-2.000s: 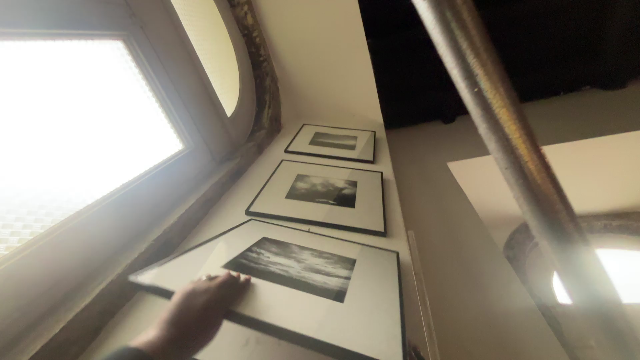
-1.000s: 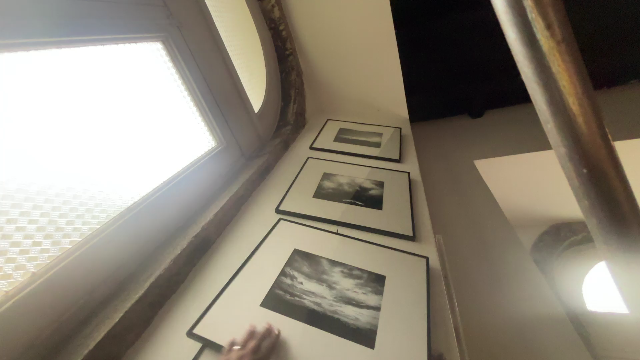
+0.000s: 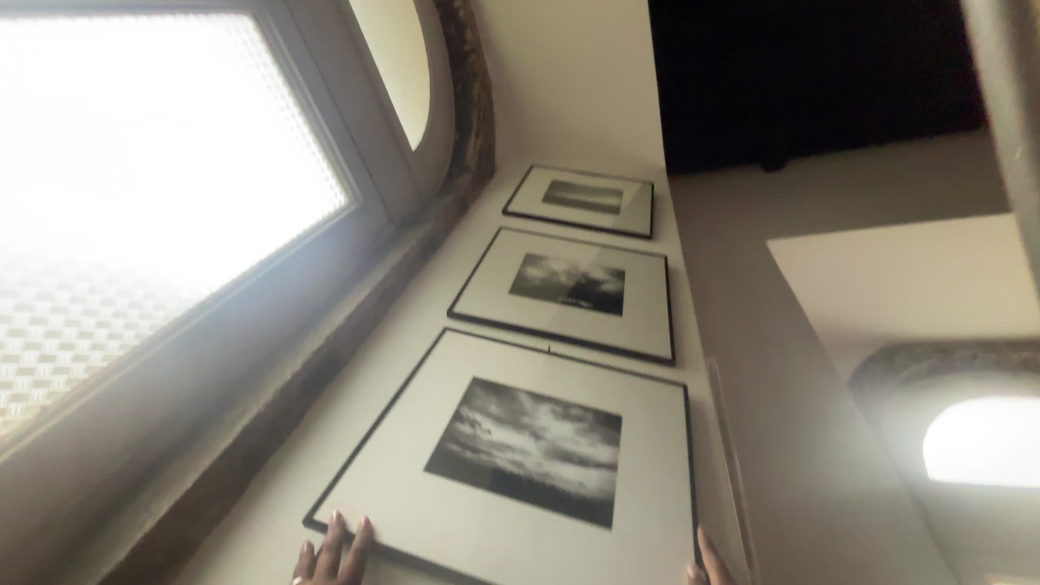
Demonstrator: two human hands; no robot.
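Note:
Three black-framed black-and-white photographs are on the pale wall, one above another: the top frame (image 3: 581, 199), the middle frame (image 3: 562, 292) and the nearest, lowest frame (image 3: 374, 422), whose picture shows clouds. My left hand (image 3: 331, 556) touches the lowest frame's lower left edge, fingers spread, with a ring on one finger. At that frame's lower right edge is my right hand (image 3: 708, 561), mostly out of view, with fingertips on or beside the edge. A small nail or hook (image 3: 549, 349) shows at the lowest frame's top edge.
A bright window with patterned glass (image 3: 89, 349) and a wooden frame (image 3: 317, 106) fills the left. A blurred pole (image 3: 1003, 106) stands at upper right. Beyond the wall's right edge are a dark opening (image 3: 812, 73) and an arched window (image 3: 983, 443). A thin strip (image 3: 731, 471) runs along the wall.
My left hand has moved from the lowest frame's face to its lower left edge. That frame was tilted earlier and now lines up more with those above. My right hand's fingers show more plainly at its right edge.

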